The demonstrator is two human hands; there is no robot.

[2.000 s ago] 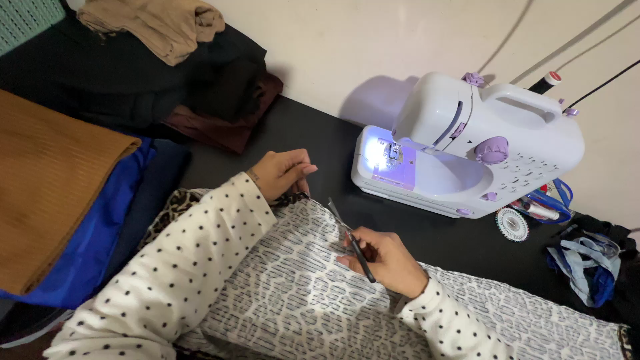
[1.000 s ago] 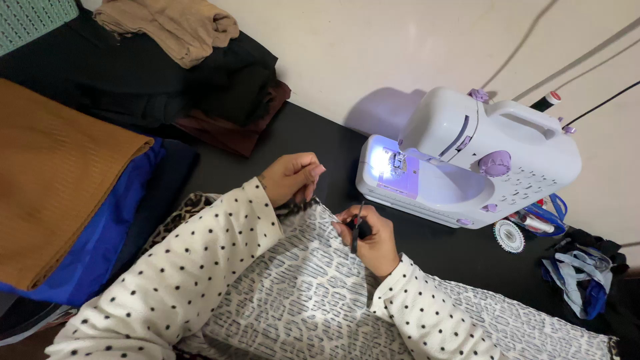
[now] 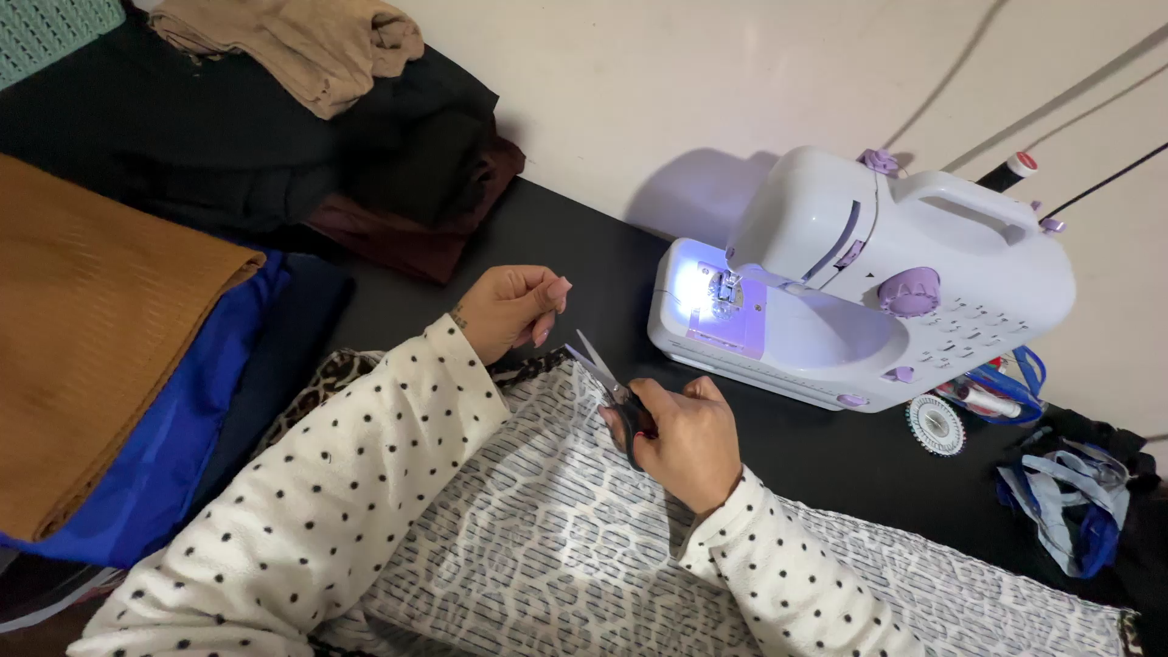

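Observation:
My right hand [image 3: 689, 443] grips a pair of black-handled scissors [image 3: 628, 406], their blades parted and pointing up-left beside the corner of a patterned fabric piece [image 3: 566, 511]. Just above that corner is my left hand [image 3: 517, 310], thumb and forefinger pinched together; whether a thread or scrap is between them is too small to tell. The fabric lies across the black table below both hands, its pale side up, with a darker leopard-print edge showing near my left wrist. A white and lilac sewing machine [image 3: 967, 274] with its lamp lit stands to the right.
Folded brown [image 3: 109, 338], blue [image 3: 173, 438] and black cloths [image 3: 237, 137] are piled at left, with a beige cloth [image 3: 310, 46] on top. Right of the machine lie a pin wheel [image 3: 935, 424], a blue-edged pouch [image 3: 995, 392] and fabric scraps [image 3: 1072, 502]. A wall rises behind.
The scissors, whose handles were up at the fabric's edge, now show parted blades pointing up-left. My left hand has come off the fabric corner and is slightly above it.

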